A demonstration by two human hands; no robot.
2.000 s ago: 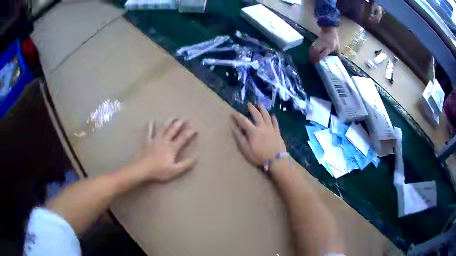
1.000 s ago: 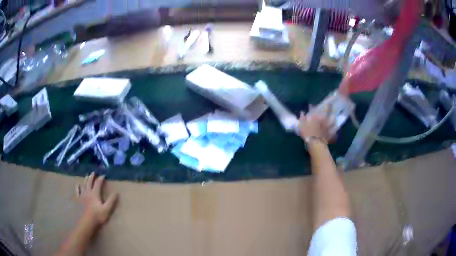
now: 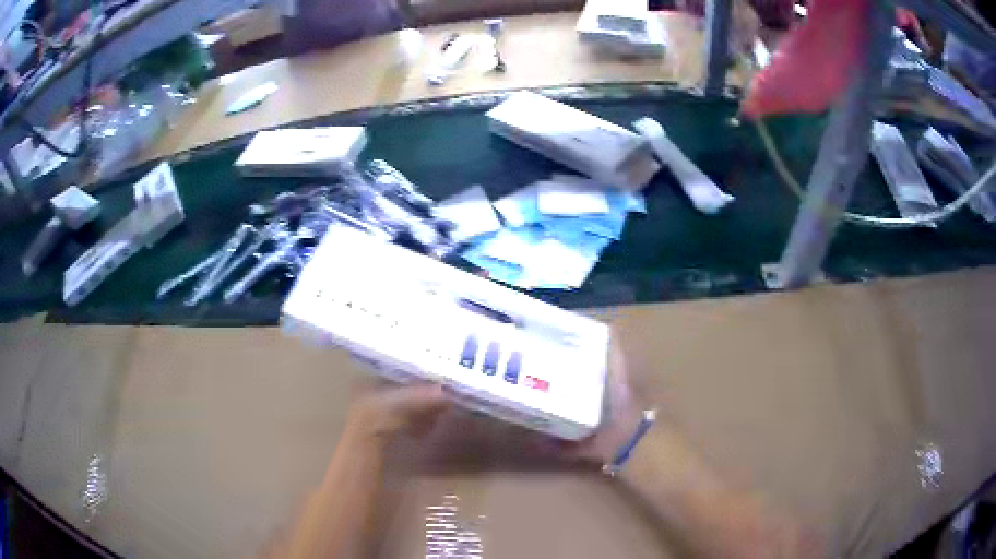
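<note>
A long white retail box (image 3: 448,333) with dark printed shapes and a small red mark is held tilted above the brown bench. My left hand (image 3: 406,409) is under its lower edge, partly hidden by the box and blurred. My right hand (image 3: 614,409), with a band at the wrist, grips the box's right end. Behind it on the green belt lie slim parts in clear plastic (image 3: 295,224) and a spread of white and light blue papers (image 3: 557,235).
More white boxes lie on the belt (image 3: 300,151), (image 3: 568,137), beside a white tube-like wrap (image 3: 683,166). A grey metal upright (image 3: 827,180) stands at right with a red-pink hanging piece (image 3: 814,66). Shiny tape patches (image 3: 96,486) mark the brown bench (image 3: 208,415).
The right hand has come back from the belt near the upright. The left hand has left the bench surface, and both hands now hold a white box in front of me.
</note>
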